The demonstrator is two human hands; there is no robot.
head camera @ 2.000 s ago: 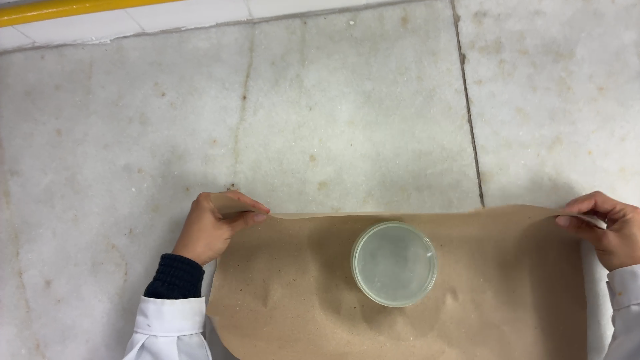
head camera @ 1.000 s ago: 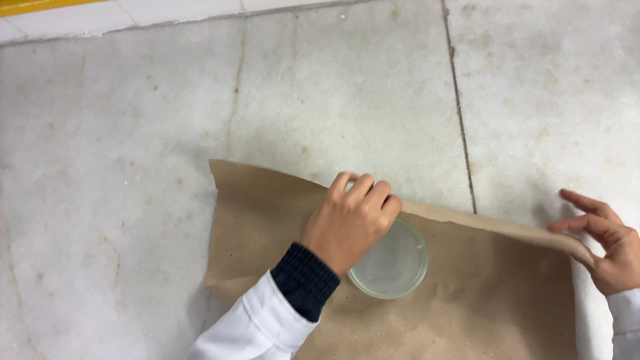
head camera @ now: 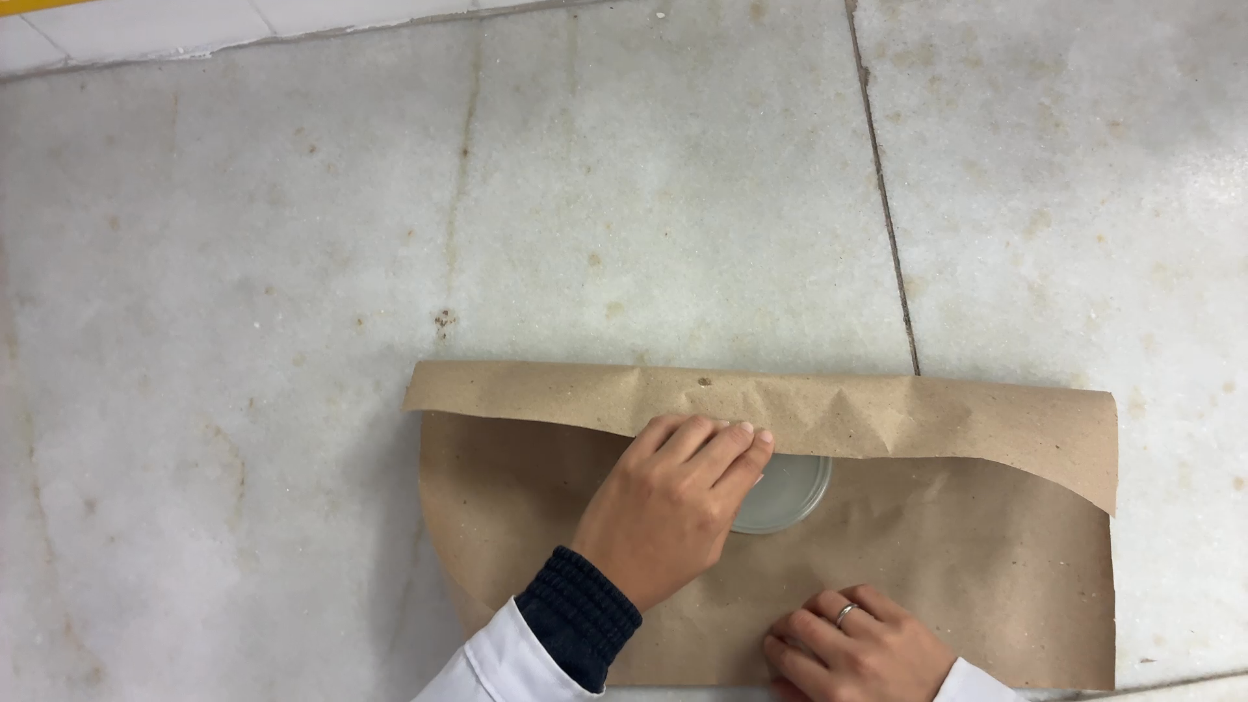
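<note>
Brown kraft paper (head camera: 975, 556) lies on the marble surface, its far edge folded over toward me in a long flap. Under that flap, and partly behind my left hand (head camera: 678, 502), sits a round dish (head camera: 788, 492) that looks like glass, with only its near right part showing. The fingertips of my left hand press on the flap's edge over the dish. My right hand (head camera: 848, 643), with a ring on one finger, rests with curled fingers at the near part of the paper; its fingertips are partly hidden, so whether it grips the paper cannot be told.
A pale, stained marble surface (head camera: 624, 214) spreads around the paper, with a dark joint (head camera: 882, 185) running down to the paper's far edge. White tiles (head camera: 156, 29) and a yellow strip (head camera: 39, 5) border it at the top left.
The far edge of the paper, raised between both hands two seconds ago, is now folded over part of the dish. My right hand has moved from the right edge to the near part of the paper.
</note>
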